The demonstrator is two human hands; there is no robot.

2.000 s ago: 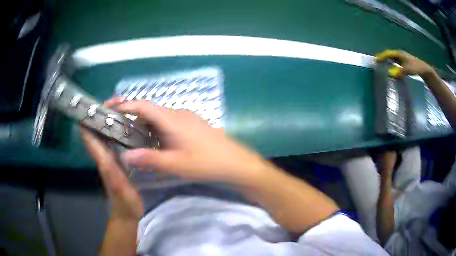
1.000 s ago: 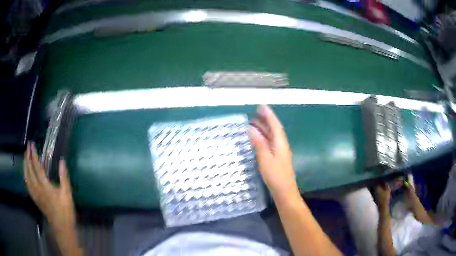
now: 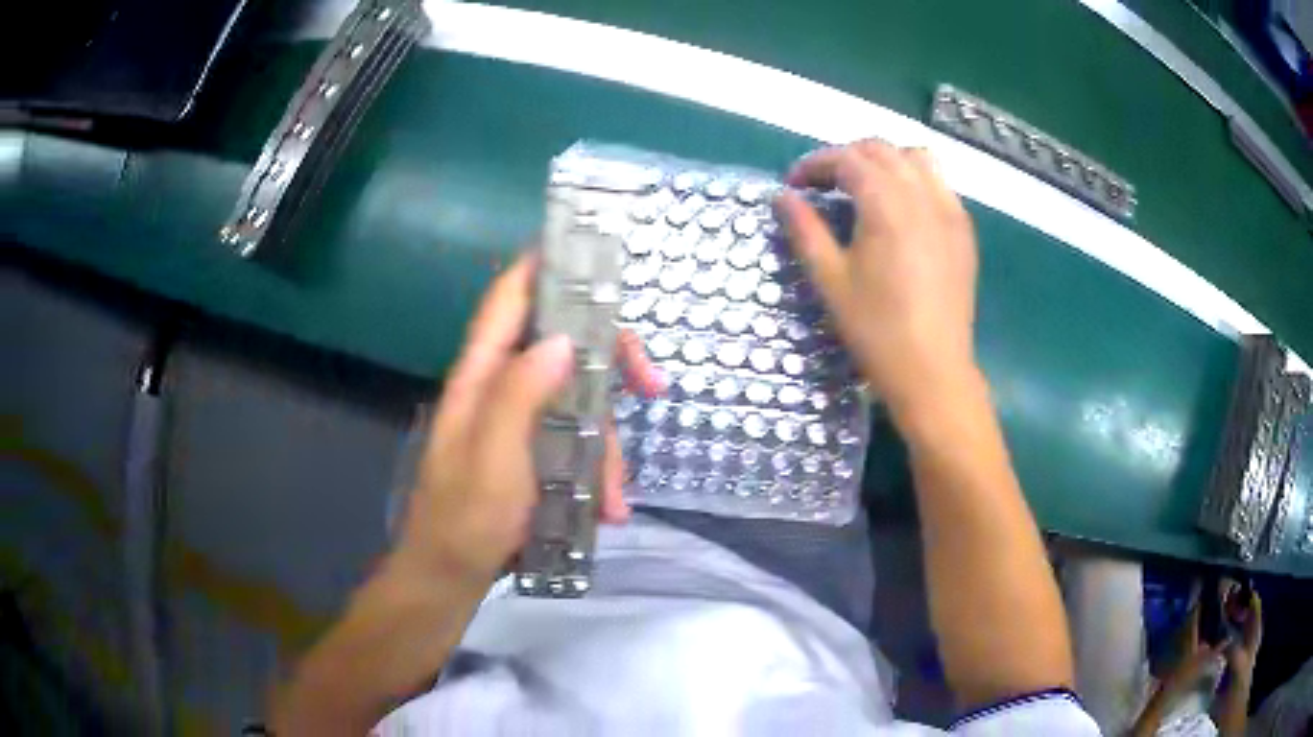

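My left hand (image 3: 497, 432) holds a grey metal fixture bar (image 3: 576, 374) upright, along the left edge of the blister tray. The clear blister tray (image 3: 720, 346) holds a grid of silvery round parts and reaches over the bench's near edge towards my lap. My right hand (image 3: 900, 259) is over the tray's upper right corner, thumb and fingers bent. Its fingertips are at the tray's edge pockets; whether they pinch a part cannot be told.
Fixture bars stand side by side at the left (image 3: 324, 123). One bar (image 3: 1034, 151) lies on the green belt beyond the white rail (image 3: 691, 65). More bars (image 3: 1256, 446) stand at the right, near another person's hands (image 3: 1217, 648). A dark block (image 3: 115, 58) is at upper left.
My left hand has moved from the bars at the left to the tray and now holds a bar. My right hand has moved to the tray's upper right corner. The view has turned.
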